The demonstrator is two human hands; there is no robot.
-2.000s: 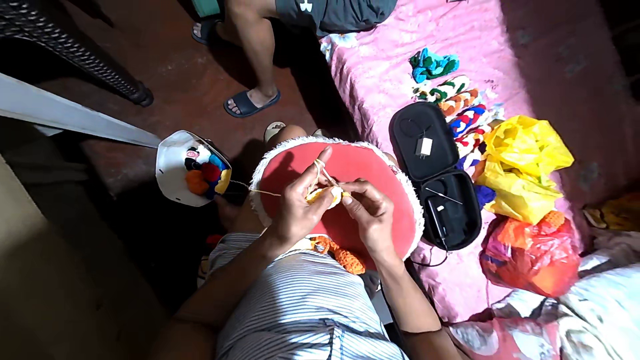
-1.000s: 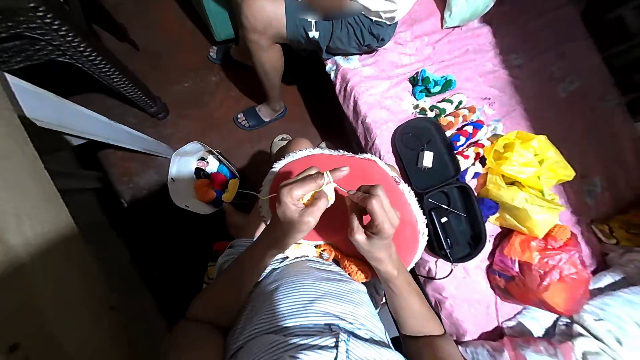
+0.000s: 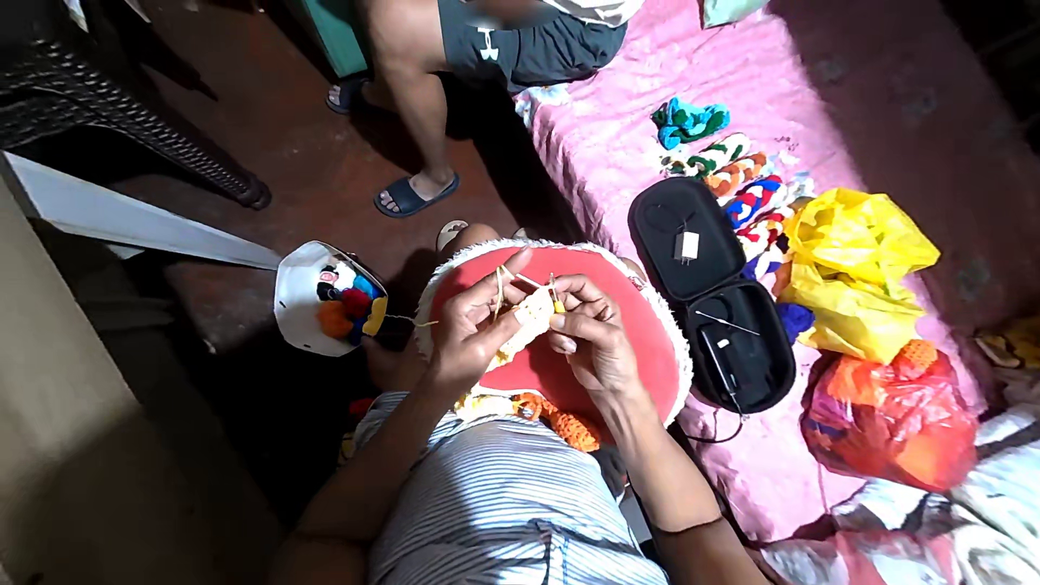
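Above a round red cushion with a fluffy white edge (image 3: 642, 325), my left hand (image 3: 475, 325) pinches a strip of pale yellow crochet work (image 3: 530, 321). Yellow yarn loops over its raised finger. My right hand (image 3: 593, 329) grips a small crochet hook (image 3: 557, 304) with a yellow part at the work's right edge; most of the hook is hidden by the fingers. A strand leads from the left towards a white container (image 3: 296, 305) holding balls of coloured yarn (image 3: 355, 305). Orange crochet pieces (image 3: 573, 429) lie at the cushion's near edge, against my striped shirt.
On the pink-covered bed (image 3: 756, 496) lie an open black case (image 3: 686, 231), braided coloured yarn pieces (image 3: 735, 172), a yellow plastic bag (image 3: 853, 268) and a red plastic bag (image 3: 894, 422). Another person's leg (image 3: 418, 114) is beyond the cushion. A dark woven-pattern chair (image 3: 122, 106) stands at upper left.
My right hand, apart from the work one second ago, is now against its right edge. More of the pale yellow strip shows between my hands. The view has shifted slightly.
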